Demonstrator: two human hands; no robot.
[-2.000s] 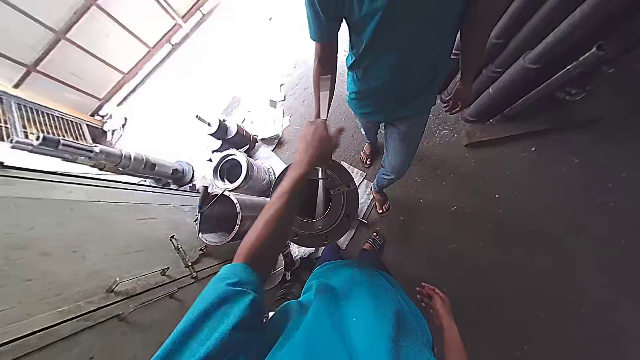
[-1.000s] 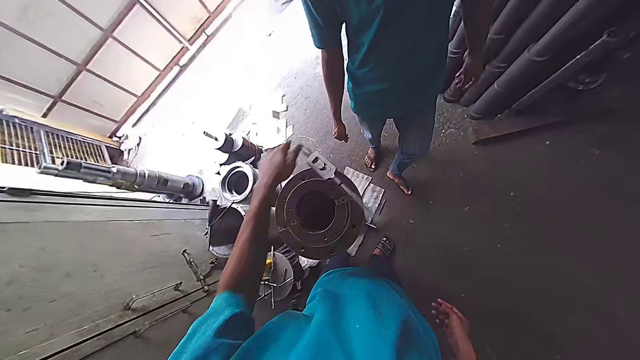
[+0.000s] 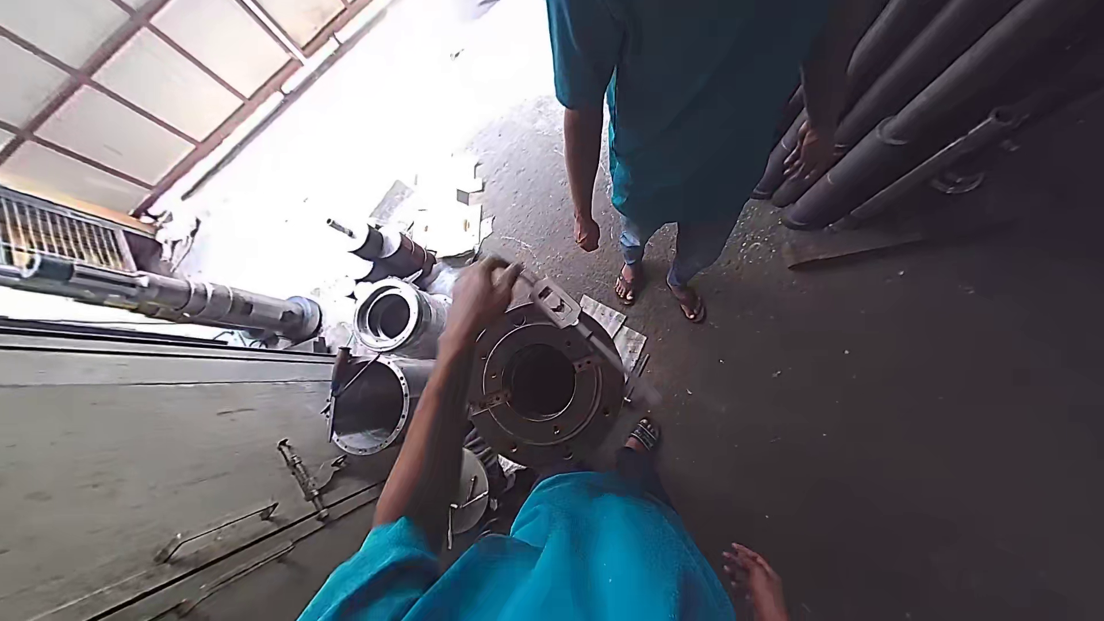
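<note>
My left hand (image 3: 485,291) is closed around one end of a long metal tool with a slotted middle block (image 3: 555,302), which resembles a tap wrench. The tool slants down to the right over the far rim of a round, flanged metal part (image 3: 492,434) with a large central bore. Its far end is blurred, and whether it touches the flange I cannot tell. Bolt holes and small fitted blocks show on the flange face. At the lower right, my right hand (image 3: 752,571) hangs beside my shirt, fingers apart, holding nothing.
A co-worker (image 3: 690,112) stands just beyond the flange, arms lowered. Left of it lie a metal cylinder (image 3: 414,323), a wider flanged cylinder (image 3: 373,405) and a long machined shaft (image 3: 207,304). A large metal surface with handles (image 3: 129,440) fills the left; large pipes (image 3: 914,112) lie upper right.
My left hand has moved left with the tool, which has swung from lying across the bore to a slant over the far rim. The co-worker's hand, earlier close to mine, has moved away.
</note>
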